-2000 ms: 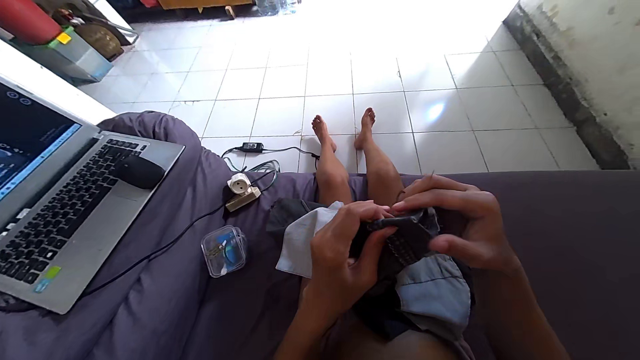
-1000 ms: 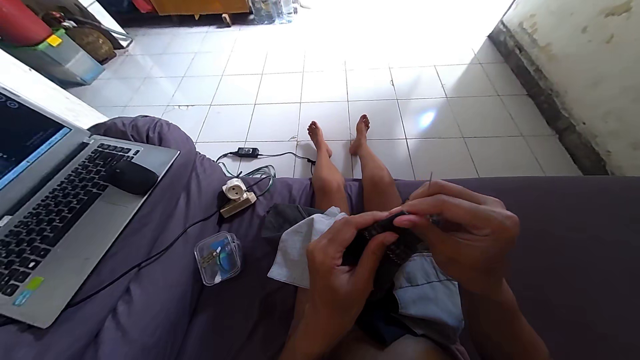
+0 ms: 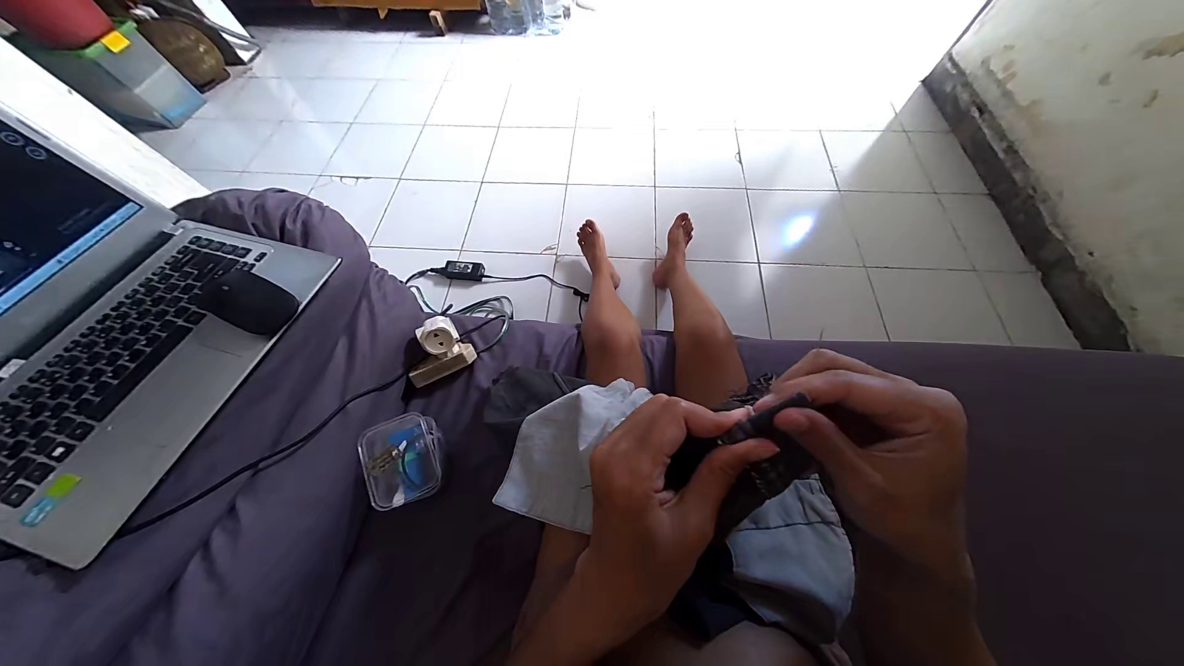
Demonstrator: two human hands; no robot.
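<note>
Above my lap, my left hand (image 3: 671, 472) pinches a folded edge of dark fabric (image 3: 763, 462) between thumb and fingers. My right hand (image 3: 865, 435) grips the same dark fabric a little to the right, its thumb and forefinger on the fold. Whether a needle is between the fingers cannot be seen. Light grey cloth (image 3: 555, 453), joined or lying against the dark fabric, spreads over my thighs, with more pale cloth (image 3: 795, 555) under my right hand. A small clear plastic box (image 3: 401, 462) with small metal and coloured items lies on the bedding to the left.
An open laptop (image 3: 185, 370) with a black mouse (image 3: 248, 302) on it stands at the left on purple bedding (image 3: 305, 573). A power strip with a white plug adapter (image 3: 439, 347) and cables lies near the edge. White floor tiles (image 3: 610, 157) and a wall (image 3: 1101, 139) are beyond.
My right hand was raised with a thin needle-like thing above its fingers one second ago; now its fingers are lower on the fold. My left hand keeps its pinch.
</note>
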